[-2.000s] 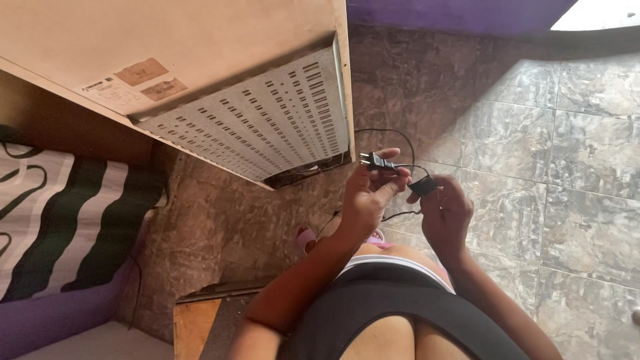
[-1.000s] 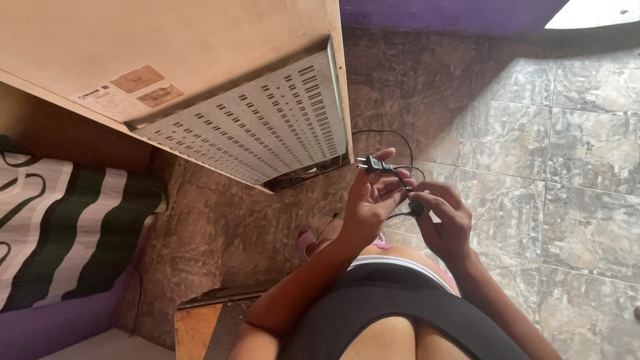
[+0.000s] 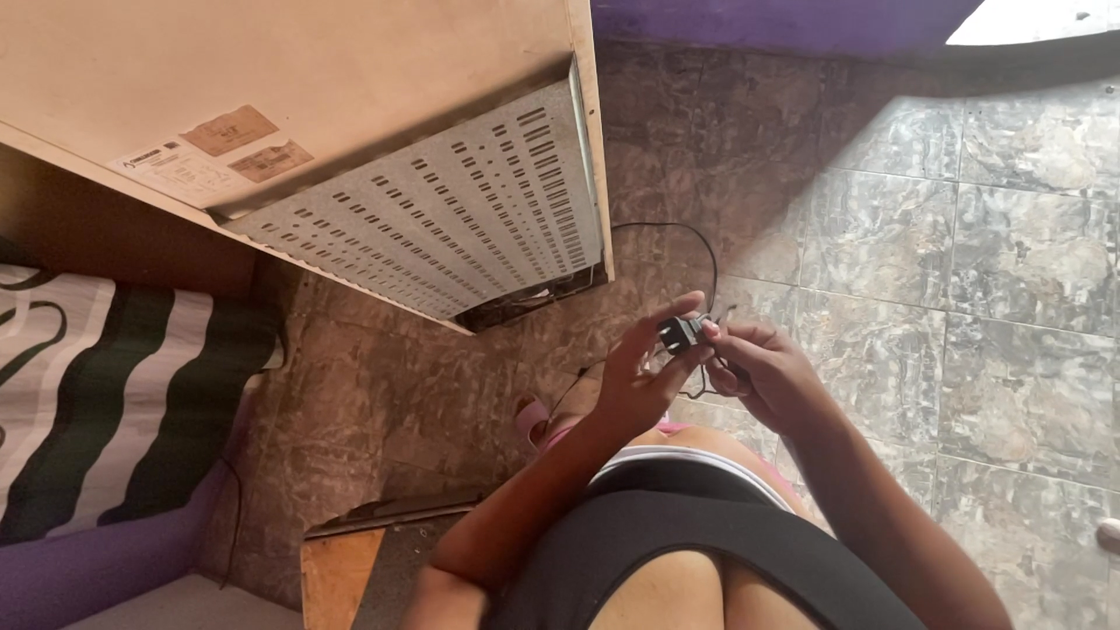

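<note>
Both hands meet in front of my waist around a black electrical plug (image 3: 681, 336) with metal prongs that point left. My left hand (image 3: 646, 372) grips the plug body between thumb and fingers. My right hand (image 3: 759, 367) pinches the plug's cord end with thumb and forefinger; its other fingers are curled, and something dark lies partly hidden under them. A thin black cord (image 3: 713, 254) loops from the plug up and over to the lower back of a large cream appliance (image 3: 332, 52). A further bend of cord hangs below the hands.
The appliance has a perforated metal back panel (image 3: 437, 210) and worn labels (image 3: 229, 131). A striped cloth (image 3: 131, 402) covers something at the left. A wooden piece of furniture (image 3: 341, 573) stands at the lower left. Below lies a marbled tile floor (image 3: 875, 367); a pink sandal (image 3: 530, 418) shows beneath me.
The plug was lying across my left fingers; now both hands hold it. My right hand has moved up from the dark thing lower on the cord to the plug's cord end.
</note>
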